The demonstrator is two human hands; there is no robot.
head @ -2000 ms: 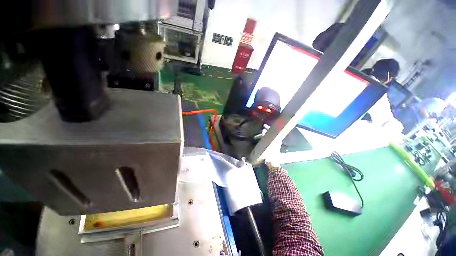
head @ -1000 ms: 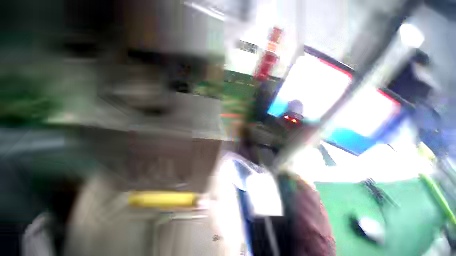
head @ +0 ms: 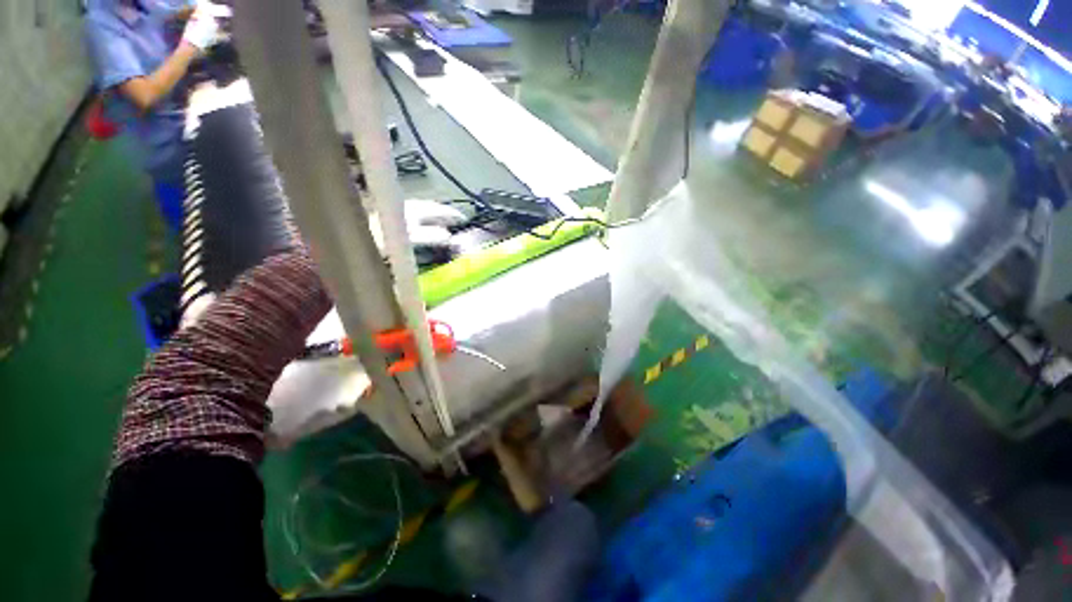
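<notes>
My left arm, in a checked sleeve, reaches up from the lower left and passes behind a pale frame post [head: 308, 153]. Beyond the post, my white-gloved left hand [head: 433, 223] is partly visible, with its fingers beside black adapters [head: 517, 205] and cords. The post and blur hide whether it grips one. A black cord [head: 414, 132] runs down to this spot, and a thin dark cord crosses the lime-green strip. My right hand is out of the picture.
An orange-red clip [head: 406, 346] is on the post. Translucent film [head: 764, 353] hangs at centre right. A blue object [head: 729, 500] is at the lower right and an open carton [head: 576, 441] below centre. A person in blue [head: 135, 59] is beside the dark belt [head: 241, 188].
The view has swung far left, away from the press, monitors and right sleeve. My left arm and partly hidden gloved hand now show, reaching past the post.
</notes>
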